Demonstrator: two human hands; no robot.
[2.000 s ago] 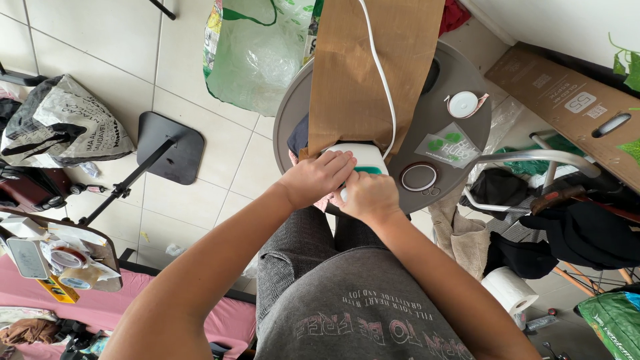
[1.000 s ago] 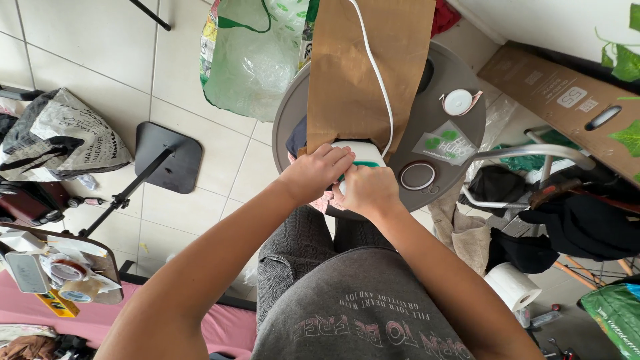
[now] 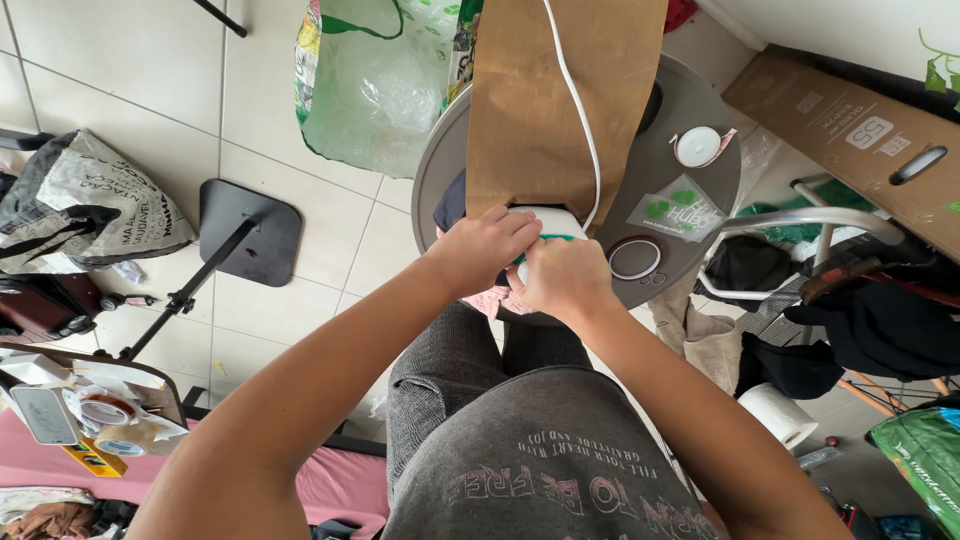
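A white corded appliance with a teal part [image 3: 559,220], resembling a small heat press, lies at the near end of a long brown sheet [image 3: 540,112] on the round grey table [image 3: 442,150]. My right hand [image 3: 568,277] is wrapped around its handle. My left hand [image 3: 489,249] grips its left side, fingers against my right hand. The white cord [image 3: 574,82] runs away over the sheet. Pink lacy fabric [image 3: 499,300] shows below my hands, and dark fabric [image 3: 451,201] sticks out at the left. The underside of the appliance is hidden.
On the table's right lie a tape measure [image 3: 697,146], a clear printed packet [image 3: 675,210] and a tape roll [image 3: 635,259]. A shopping bag [image 3: 367,97] stands left of the table. Right are a metal tube frame [image 3: 825,216] and a cardboard box [image 3: 840,120]; left, a black stand base [image 3: 251,232].
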